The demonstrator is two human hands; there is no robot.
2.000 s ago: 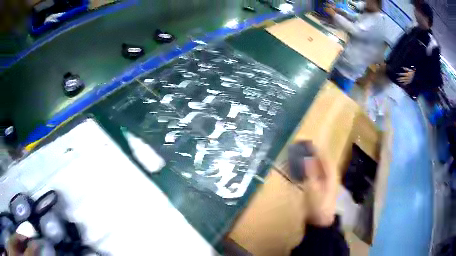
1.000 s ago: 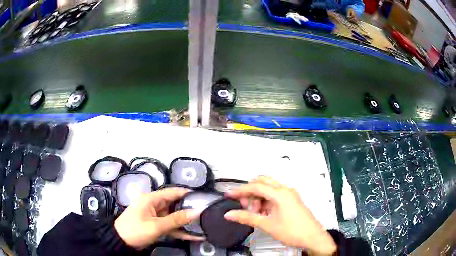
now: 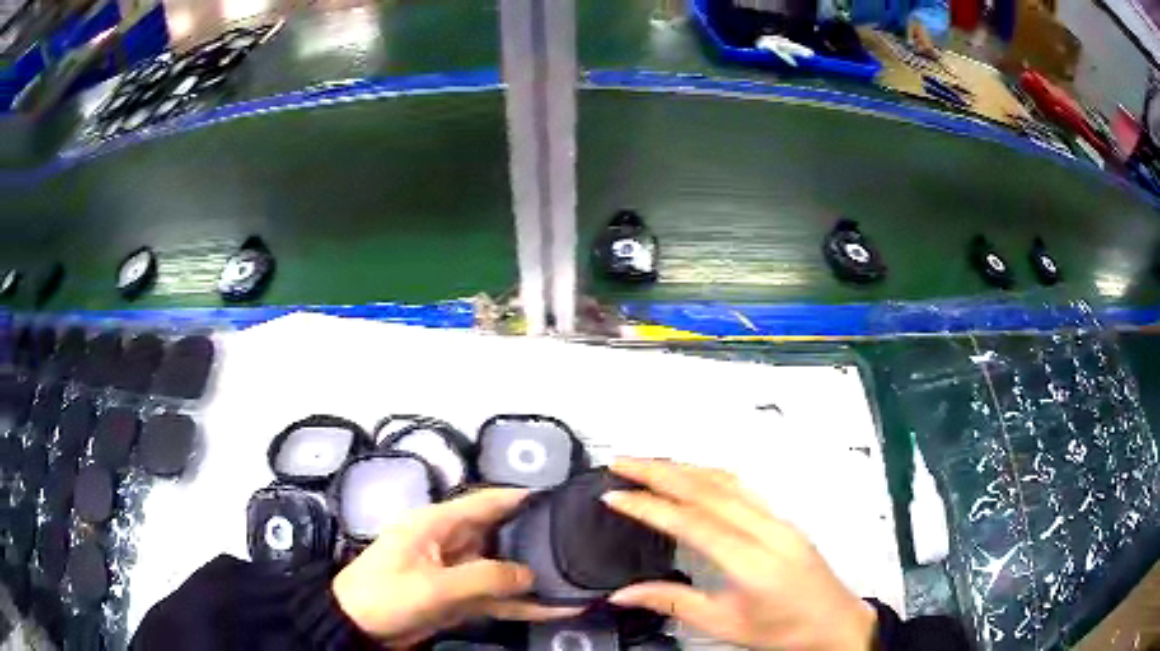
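My left hand (image 3: pixel 439 568) and my right hand (image 3: pixel 751 560) are bare and meet low in the middle of the view. My left hand holds a black-rimmed front cover (image 3: pixel 537 541) by its left side. My right hand holds a plain dark rounded cover (image 3: pixel 616 532) against its face, overlapping its right part. Several front covers (image 3: pixel 387 493) with pale grey faces lie piled on the white sheet (image 3: pixel 674 403), beside and below my hands. A black housing with a white ring (image 3: pixel 283 532) lies at the pile's left. The hands hide part of the pile.
A filled blister tray (image 3: pixel 96 490) is at left. A white glue bottle (image 3: pixel 927 515) and an empty blister tray (image 3: pixel 1049 458) are at right. Black units (image 3: pixel 628 248) sit along the green belt (image 3: pixel 382 191). A grey post (image 3: pixel 542 165) stands centrally.
Two seconds ago my right hand was off to the right with a dark piece; now both hands are together over the pile. Since one second ago, the dark cover lies more squarely over the front cover.
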